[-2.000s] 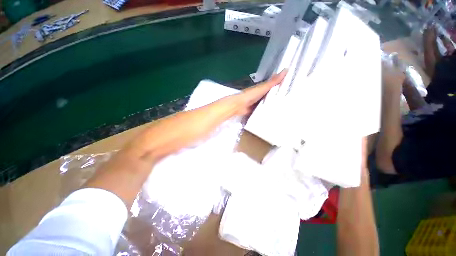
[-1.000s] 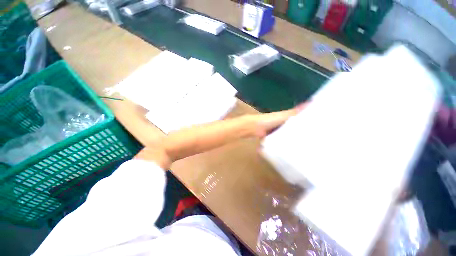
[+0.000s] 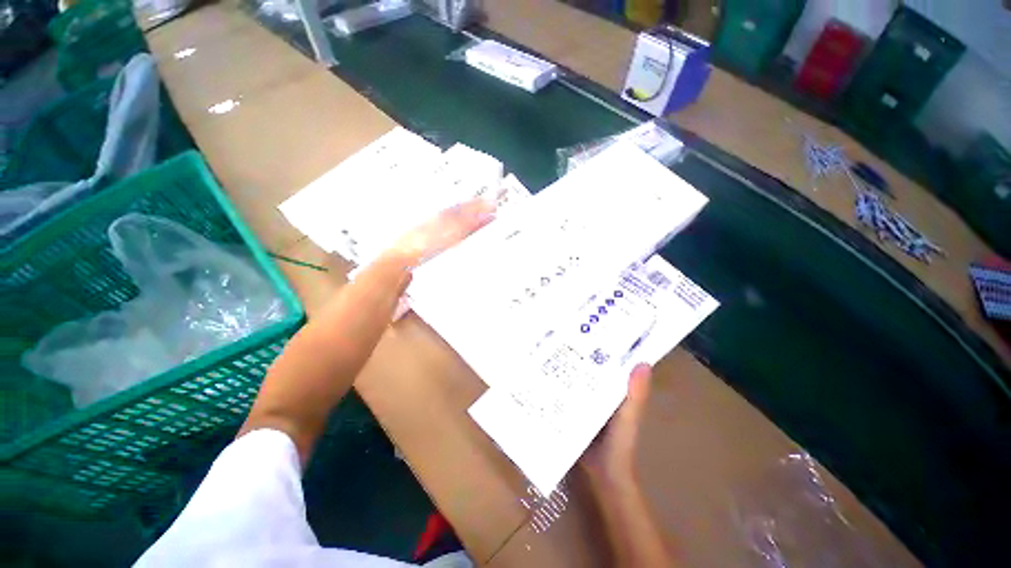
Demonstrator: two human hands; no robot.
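Observation:
Several white product boxes (image 3: 554, 244) are held together between my two hands above the brown bench, with icon rows and small print on their faces. My left hand (image 3: 443, 233) is at their left end, beside the pile of unbagged boxes (image 3: 377, 189) on the bench. My right hand (image 3: 626, 433) grips the lower right side, thumb on the edge of the lowest box. Part of its fingers is hidden under the boxes. Loose clear film (image 3: 793, 510) lies at the lower right of the bench.
A green crate (image 3: 249, 233) with clear plastic inside stands at left. The dark green conveyor belt (image 3: 776, 300) runs beyond the bench, carrying a bagged box (image 3: 510, 64) and another behind the held boxes. A blue-and-white box (image 3: 665, 72) and small parts (image 3: 887, 216) lie on the far bench.
The view has swung left to the crate and box pile. The held boxes have moved left from the right side of the bench, and now lie against the pile in view.

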